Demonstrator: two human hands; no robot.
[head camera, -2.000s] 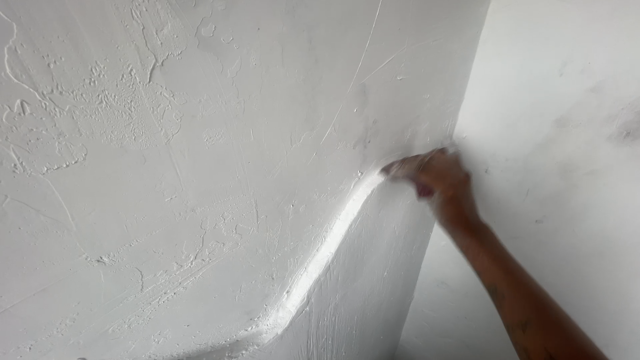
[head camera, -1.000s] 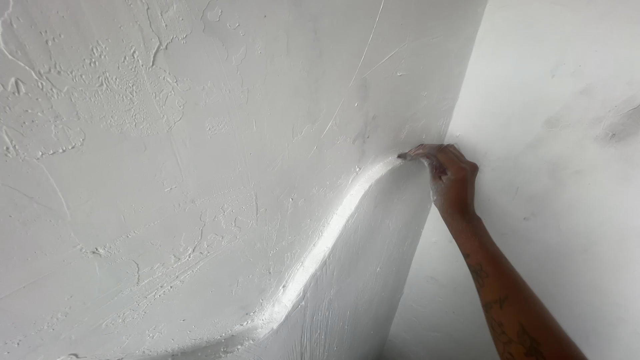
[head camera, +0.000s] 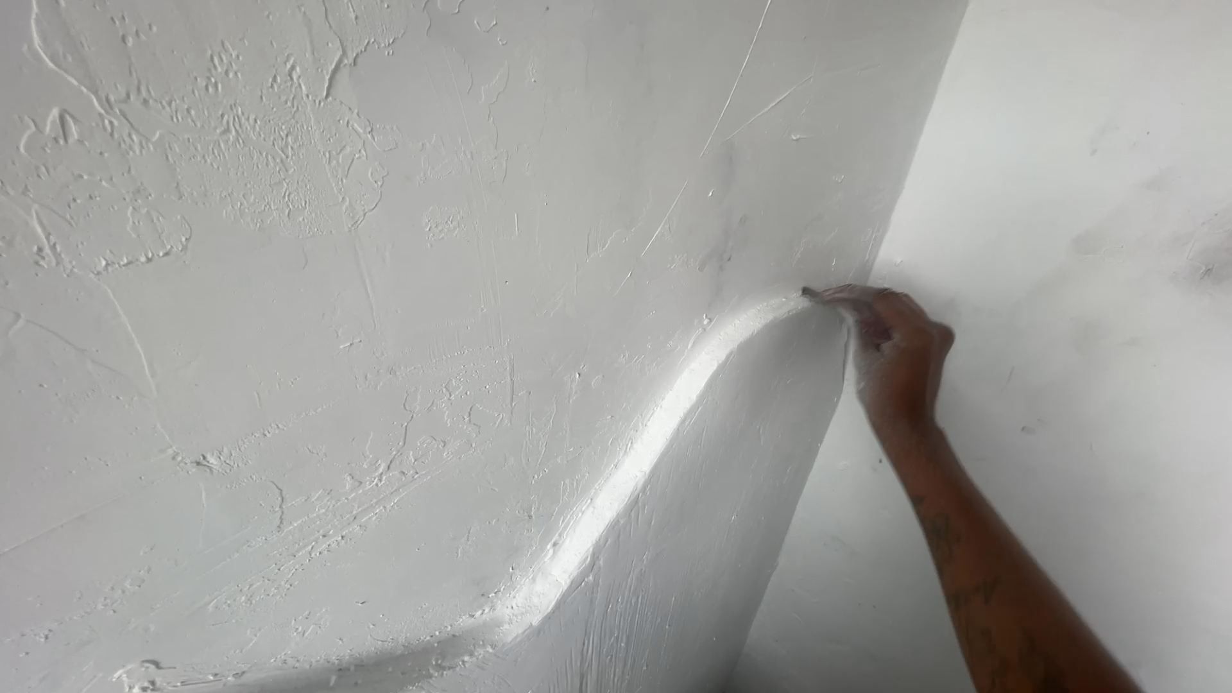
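My right hand (head camera: 895, 356) reaches in from the lower right with bent fingers. Its fingertips touch the upper right end of a curved, bright white ledge (head camera: 630, 457) on the plaster wall (head camera: 539, 250), close to the corner. Whether a small thing is pinched between the fingers cannot be told; the fingertips look dark. From the hand, the ledge sweeps down to the lower left and then flattens into shadow. My left hand is out of view.
A second white wall (head camera: 1078, 154) with grey smudges meets the first at a slanting corner, just behind my right hand. Rough ridges, scratches and small crumbs mark the left wall. Below the ledge, the recessed surface (head camera: 693, 539) has streaks.
My right hand's fingertips have moved a little up and to the right along the curved ledge, toward the corner.
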